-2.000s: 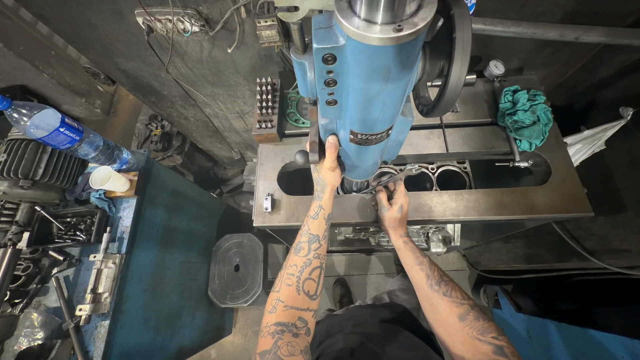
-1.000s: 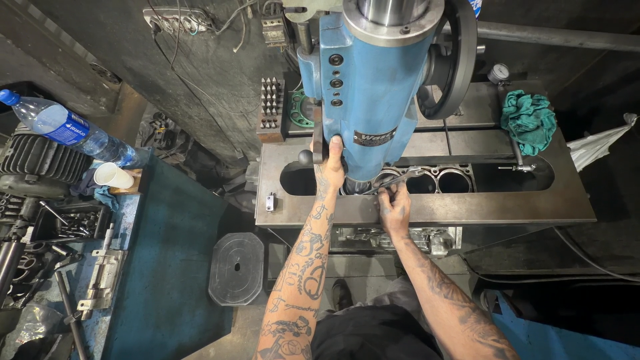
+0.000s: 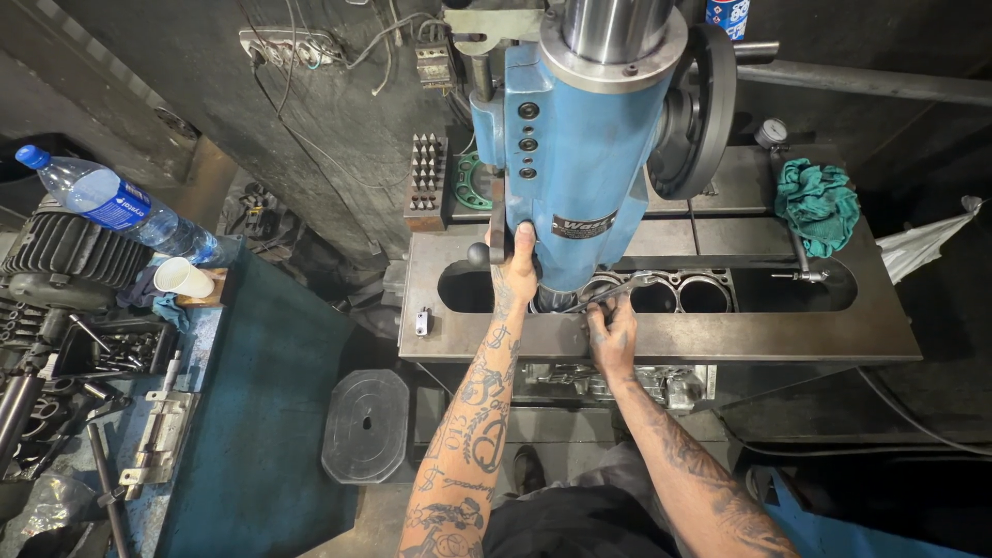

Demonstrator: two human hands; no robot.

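Note:
A blue boring machine head (image 3: 589,163) stands over an engine block (image 3: 705,291), whose round bores show through the slot of a steel table (image 3: 697,333). My left hand (image 3: 515,267) lies against the left side of the head, thumb up, its fingers partly hidden behind a dark lever (image 3: 497,221) with a ball knob (image 3: 478,254). My right hand (image 3: 612,333) holds a metal wrench (image 3: 616,291), slanted across the slot beside the spindle's lower end (image 3: 556,300). A black handwheel (image 3: 701,112) is on the head's right side.
A teal rag (image 3: 818,205) and a dial gauge (image 3: 771,133) are at the table's right. Cutting bits stand in a rack (image 3: 426,174) at the back left. A blue bench (image 3: 256,387) bears a water bottle (image 3: 116,201), a cup (image 3: 184,277) and metal parts. A stool (image 3: 367,426) stands below.

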